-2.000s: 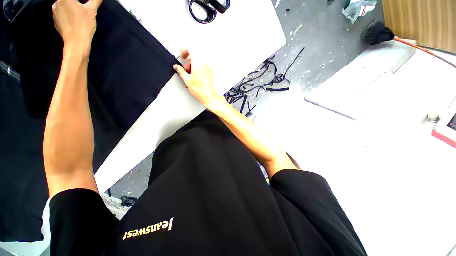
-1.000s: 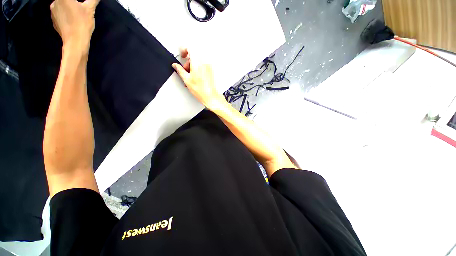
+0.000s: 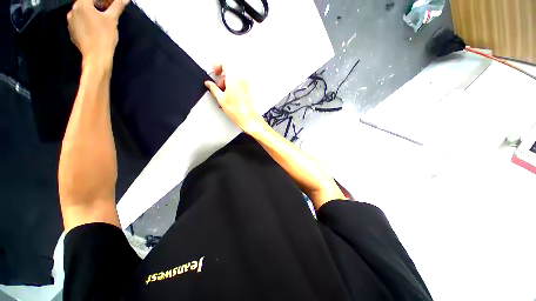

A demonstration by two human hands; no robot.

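Observation:
The dark garment cloth covers the left part of the white table. My left hand is at the top left, with its fingertips on the cloth close to the picture's edge; they are partly hidden. My right hand is at the cloth's right corner, with thumb and finger closed at its edge. The shears' black handles lie on the white table above my right hand; the blades are out of the picture.
Black offcuts lie on the grey floor beyond the table edge. A second white surface is at the right. A wood-coloured striped box, a plastic bag and a black object with an orange cord are at the upper right.
My left hand and forearm have shifted slightly to the right and down. My right hand stays at the cloth corner. The shears' handles show slightly lower and turned a little.

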